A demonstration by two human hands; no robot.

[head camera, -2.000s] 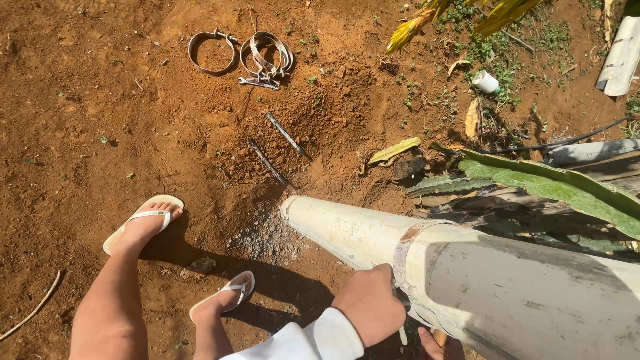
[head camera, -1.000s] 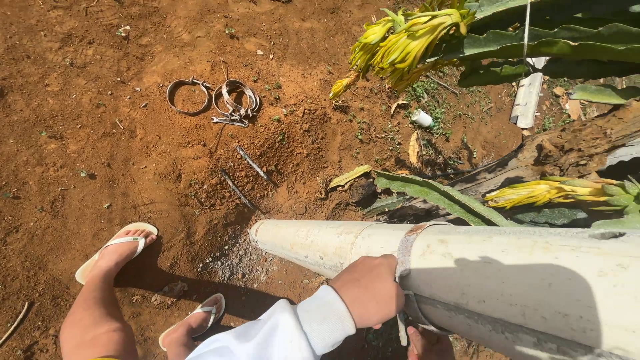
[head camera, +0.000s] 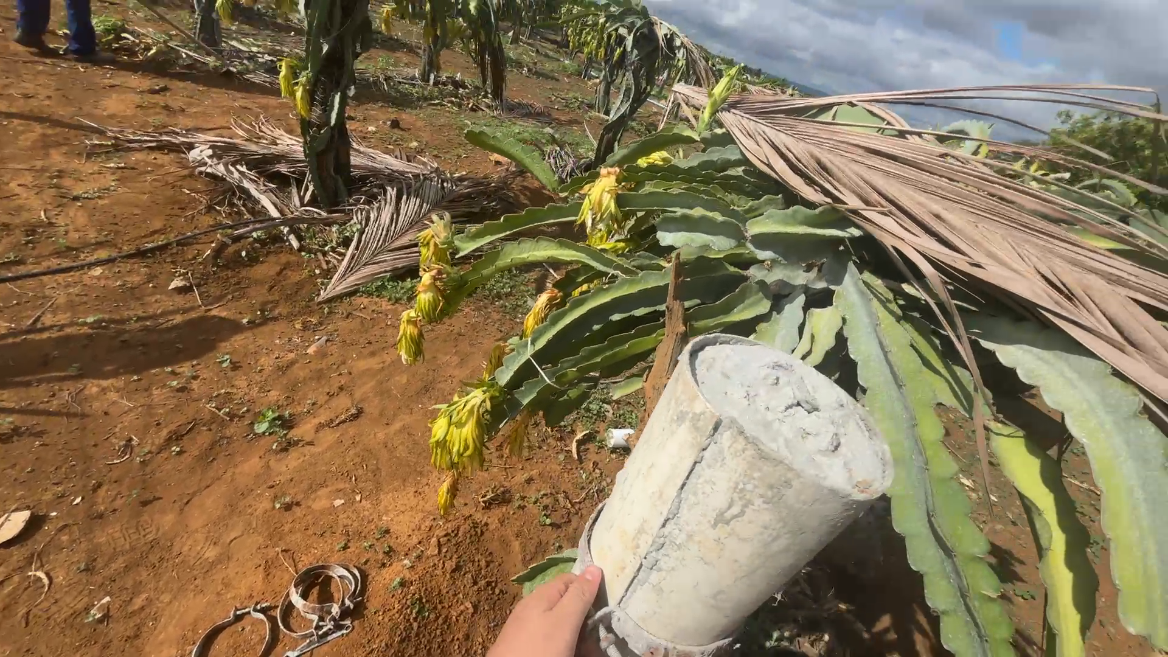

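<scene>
A pale cylindrical post filled with concrete stands tilted at lower centre-right, its rough grey top facing me. A seam runs down its side. Around its lower part passes a metal band clamp, partly cut off by the bottom edge. My left hand is at the post's left side, its thumb against the band; its other fingers are mostly hidden. My right hand is out of view. More metal band clamps lie on the soil at lower left.
Dragon fruit stems with wilted yellow flowers crowd behind the post. Dry palm fronds hang over them at right, and others lie on the ground. A black hose crosses the soil at left. A person's legs show far off at upper left.
The view has swung up from the ground and my feet to the post's top and the plants. My right hand, seen low by the band before, has left the view.
</scene>
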